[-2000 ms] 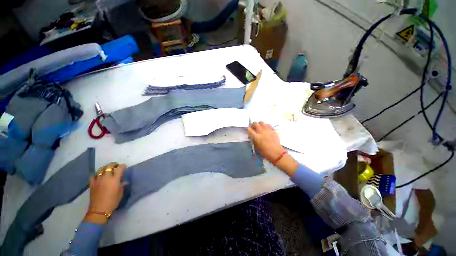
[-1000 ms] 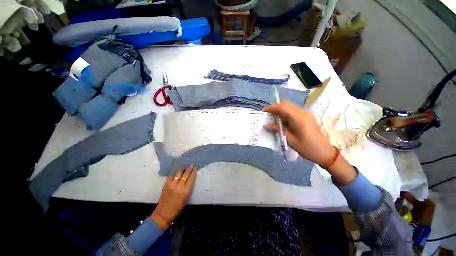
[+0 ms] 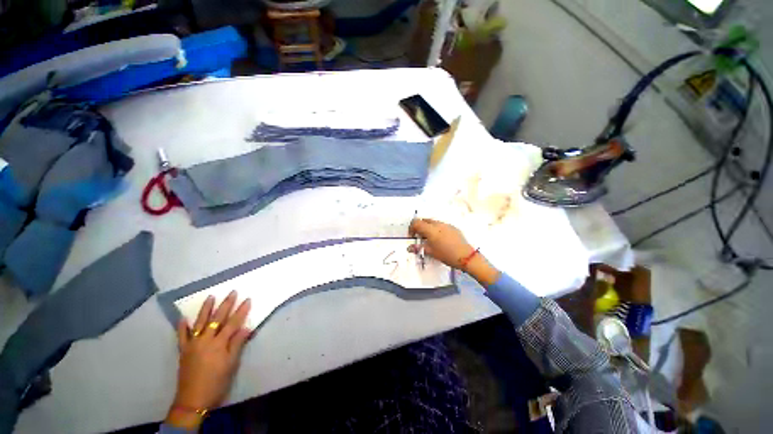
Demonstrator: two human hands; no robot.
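Observation:
The white paper pattern, with handwritten marks, lies on a curved grey-blue cut piece that shows as a dark border around it. My left hand lies flat with fingers spread on the pattern's left end and holds nothing. My right hand holds a thin light pen over the pattern's right end. Whether the pen tip touches cannot be told; the fingers hide part of it.
A stack of cut pieces lies beyond the pattern, with dark strips behind. Red-handled scissors and a fabric bundle are left, another cut piece near left. A phone, pressing cloth and iron are right.
The pattern, beyond the cut piece two seconds ago, now lies on it. My right hand has picked up the pen. My left hand has moved from the cloth onto the pattern.

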